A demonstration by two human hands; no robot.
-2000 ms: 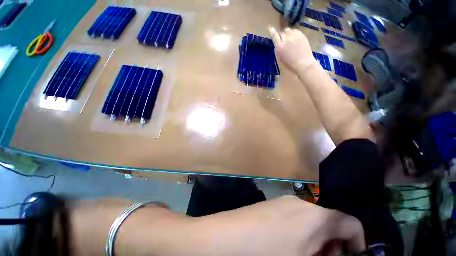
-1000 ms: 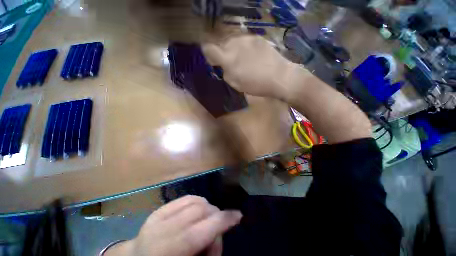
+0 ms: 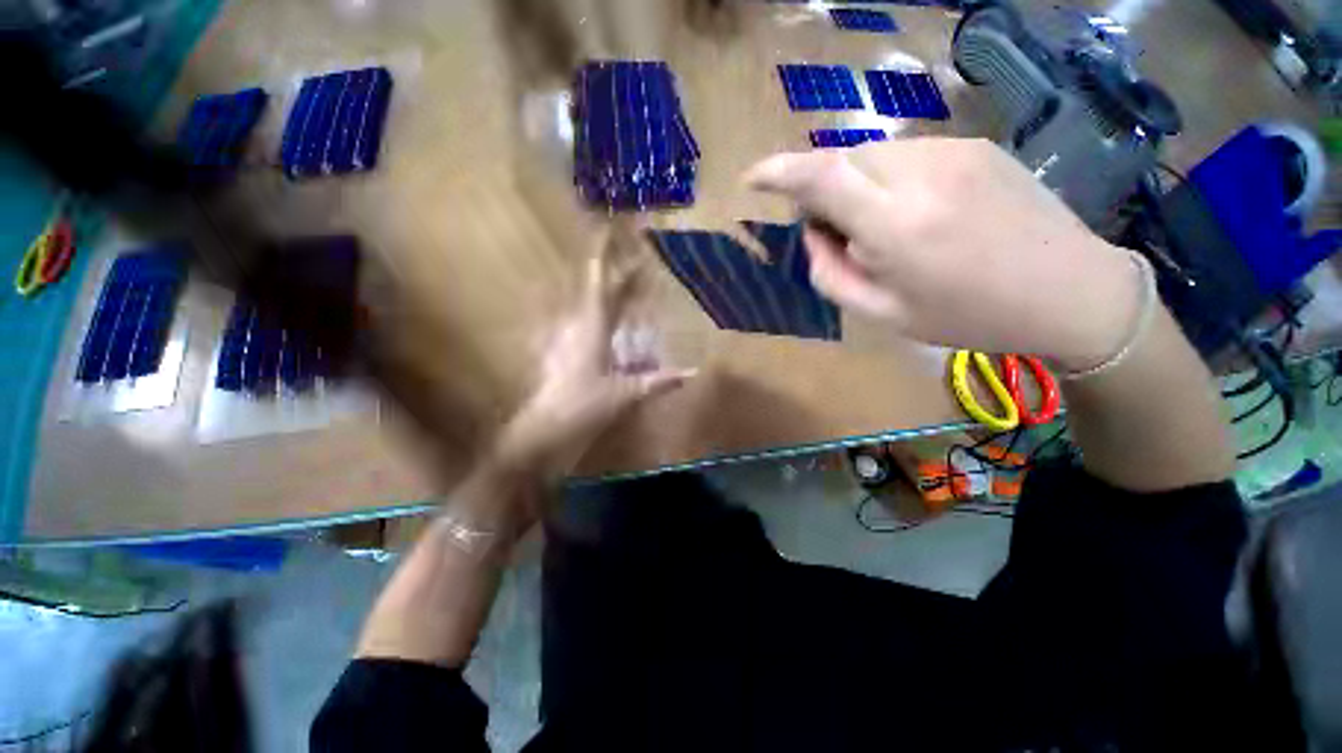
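A dark blue cell string (image 3: 743, 283) lies tilted on the brown tabletop in front of me. My right hand (image 3: 920, 243) is over its upper right edge, fingers bent; whether they grip anything is hidden. My left hand (image 3: 596, 353), blurred, is left of the string, fingers apart and empty. An uneven stack of cell strings (image 3: 633, 133) lies just behind the string, silver ends towards me.
Four neater stacks (image 3: 336, 121) lie at left, partly behind a blurred dark shape. Small cell pieces (image 3: 818, 88) lie at upper right beside a grey machine (image 3: 1052, 125). Yellow-and-red-handled scissors (image 3: 1004, 390) lie at the front edge; another pair (image 3: 44, 258) is far left.
My left hand has moved up from below the table edge to beside the string. The view has shifted; the string now lies apart from the stack, nearer me. The blurred dark shape at left is new.
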